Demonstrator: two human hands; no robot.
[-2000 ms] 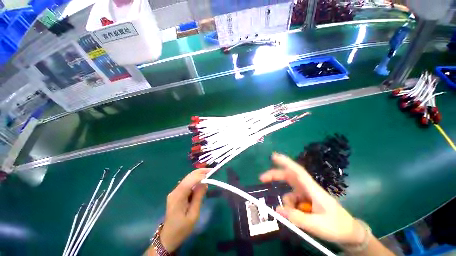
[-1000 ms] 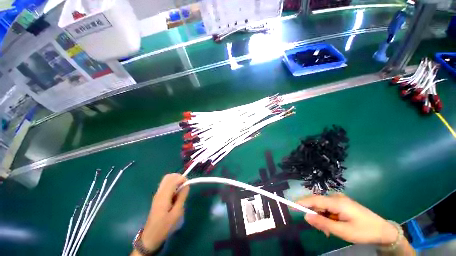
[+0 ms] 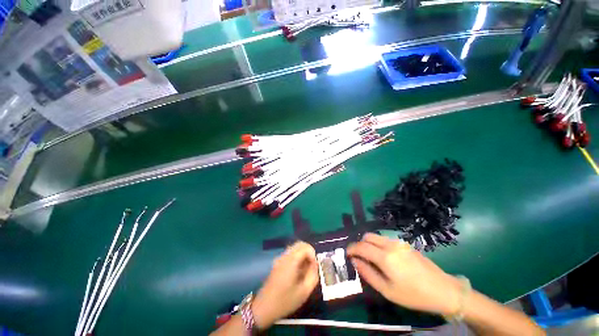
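My left hand [image 3: 289, 282] is at the left edge of a small white card [image 3: 340, 289] with grey metallic-looking pieces, framed by black tape [image 3: 279, 243]. My right hand [image 3: 400, 272] is at the card's right edge, fingers bent. Both hands' fingertips are blurred or hidden, so I cannot tell whether they hold anything. A white cable [image 3: 348, 324] lies across the bottom, below both hands. A red and black connector [image 3: 225, 317] shows left of my left wrist, partly hidden. A heap of small black housings [image 3: 423, 207] lies beyond my right hand.
A fanned bundle of white cables [image 3: 305, 161] with red ends lies before the metal rail [image 3: 453, 108]. Several white cables [image 3: 111, 282] lie at far left. A blue bin [image 3: 421, 67] of black parts stands beyond the rail. More red-ended cables [image 3: 558, 118] lie at right.
The white cable stretched between my hands is now low at the bottom of the view. My right hand has moved left and my left hand right, both to the white card.
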